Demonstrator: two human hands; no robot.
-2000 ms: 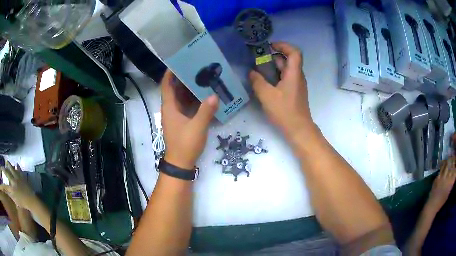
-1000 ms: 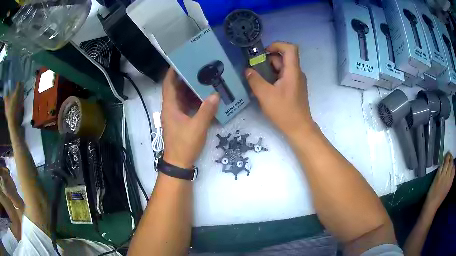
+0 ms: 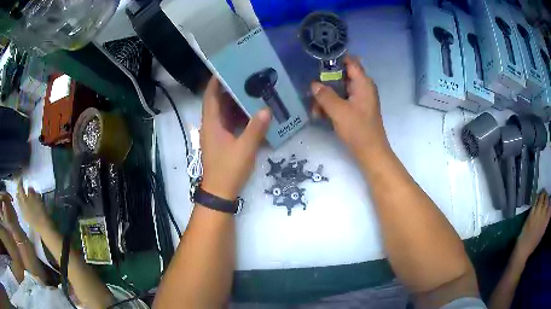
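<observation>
My left hand (image 3: pixel 232 139) grips a pale blue printed carton (image 3: pixel 257 78) with a fan picture on its front; its top flaps stand open and it leans to the left. My right hand (image 3: pixel 353 111) holds a dark grey mini fan (image 3: pixel 324 37) by its handle, head up, beside the carton and not touching it. The round spoked face of the fan shows, with a yellow label (image 3: pixel 331 76) below the head. A loose pile of small dark star-shaped pieces (image 3: pixel 290 181) with pale hubs lies on the white sheet below the hands.
Closed cartons (image 3: pixel 441 60) stand at the upper right, with a row of grey fans (image 3: pixel 489 151) below them. At left are a coiled white cable (image 3: pixel 194 158), a brownish-yellow ring (image 3: pixel 115 137), a brown box (image 3: pixel 59 114) and black-wrapped items. Other people's hands show at both edges.
The fan in my right hand has moved slightly right, away from the carton, and its head is more upright. The carton stays in my left hand, its flaps still open.
</observation>
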